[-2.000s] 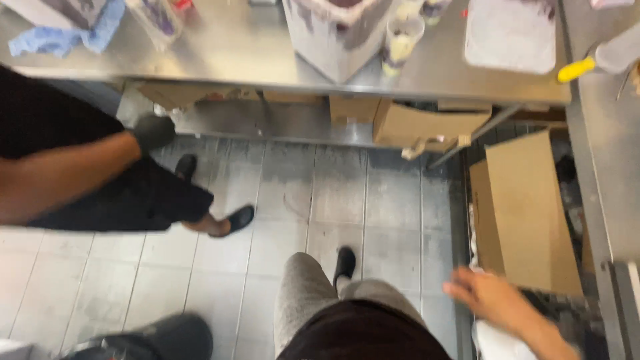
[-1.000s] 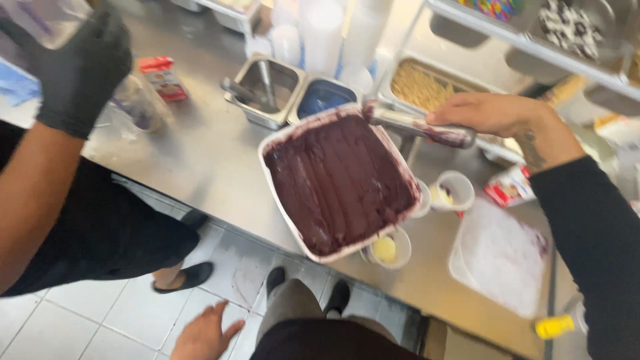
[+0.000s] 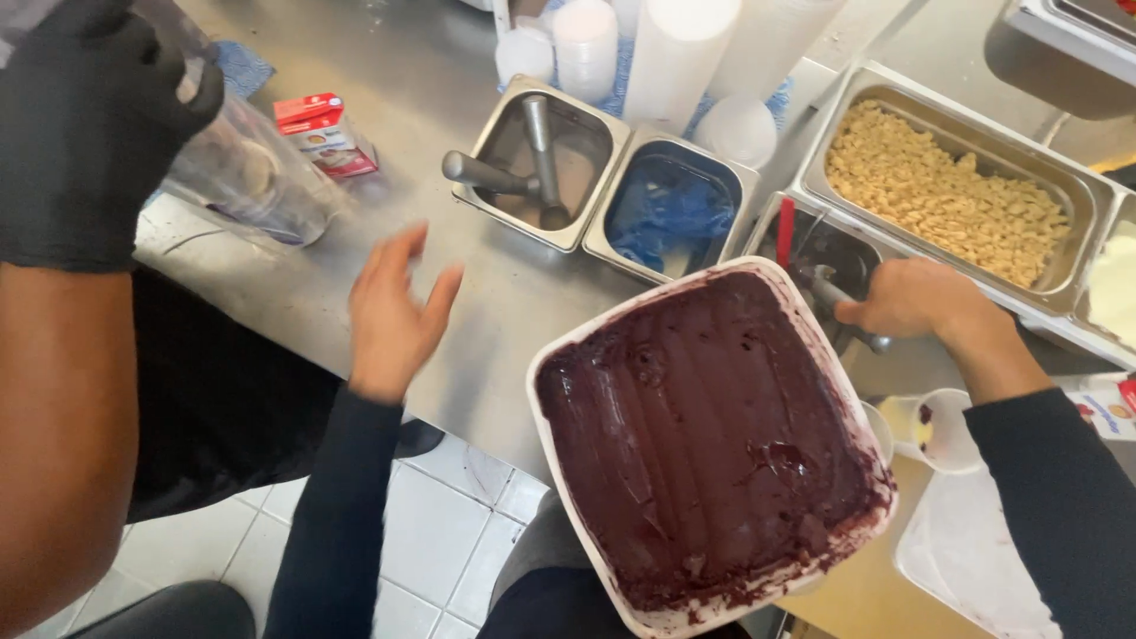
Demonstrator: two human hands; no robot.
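Observation:
My left hand (image 3: 393, 315) is over the steel counter's front edge, fingers apart, holding nothing. My right hand (image 3: 919, 297) is closed around the handle of a metal scoop (image 3: 839, 297) at a steel pan (image 3: 834, 248) with a red-handled utensil (image 3: 785, 232). Between my hands, nearer to me, a square white tub (image 3: 572, 470) holds a dark purple frozen mass (image 3: 683, 435) with a smooth, scraped surface. Left of that pan stand a steel pan of water over blue material (image 3: 670, 213) and one with two metal-handled tools (image 3: 541, 164).
A co-worker's black-gloved hand (image 3: 98, 133) grips a clear plastic bag (image 3: 257, 177) at the left. A red and white carton (image 3: 327, 135) stands near it. White cup stacks (image 3: 679, 53) are behind the pans. Chopped nuts (image 3: 941, 186) fill a pan at right; a white lid (image 3: 967, 550) lies below.
My right hand and the scoop have moved from above the tub's far rim to the pan beyond it. My left hand has risen from low in view to the counter edge.

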